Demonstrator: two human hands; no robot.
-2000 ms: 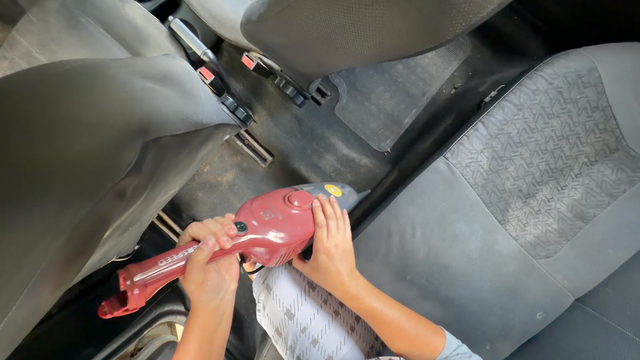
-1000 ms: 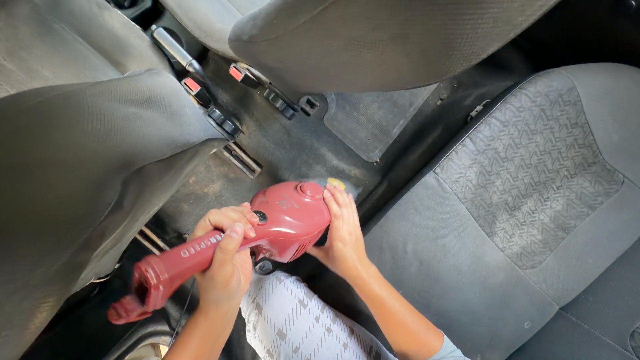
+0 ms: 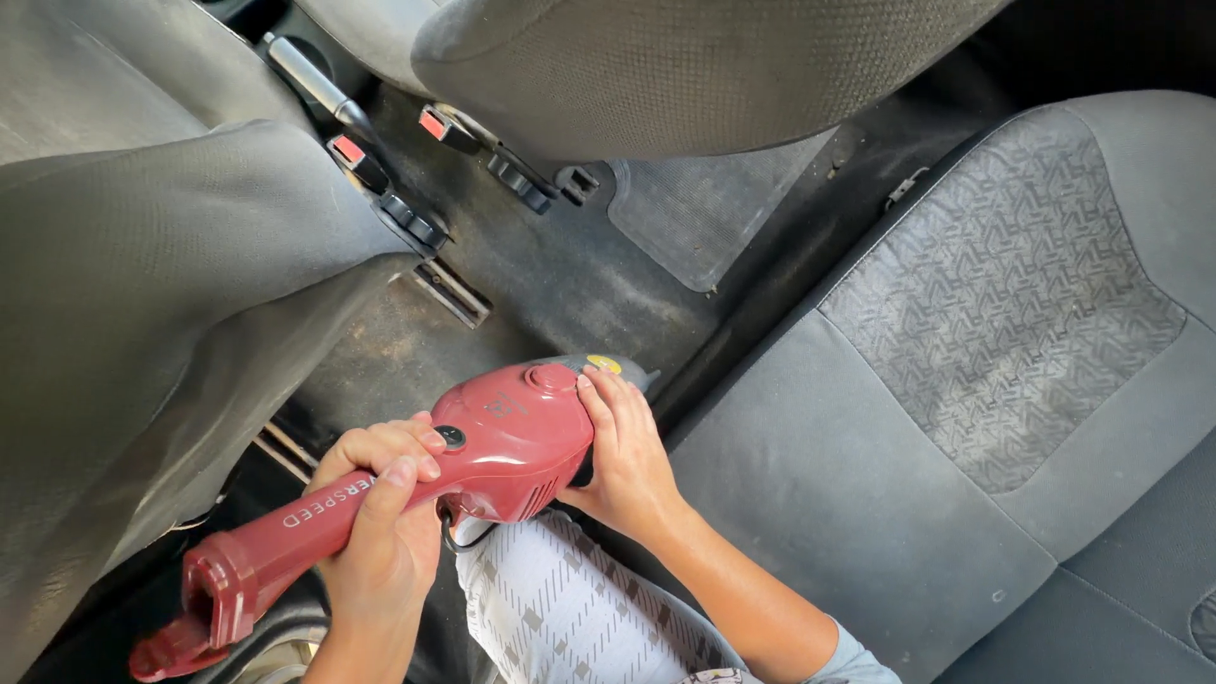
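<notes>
A red handheld vacuum cleaner (image 3: pixel 513 418) lies low in the middle of the view, over the car's dark rear floor (image 3: pixel 570 285). Around its long handle, close behind the black switch, my left hand (image 3: pixel 385 503) is closed. My right hand (image 3: pixel 627 456) grips the front of the body, by the round red knob and the yellow sticker. The grey nozzle tip points right, towards the base of the rear seat; whether it touches anything cannot be told. A black cord hangs under the body.
Two grey front seats (image 3: pixel 190 228) stand left and at the top, with red-buttoned buckles (image 3: pixel 351 157) and a handbrake lever (image 3: pixel 309 76) between them. A metal seat rail (image 3: pixel 451 294) and a rubber mat (image 3: pixel 712 209) are on the floor. The rear seat (image 3: pixel 855 456) fills the right.
Since two seconds ago, the vacuum's front end has drawn back from the rear seat's edge, and its handle end shows larger and nearer. Both hands have stayed on it.
</notes>
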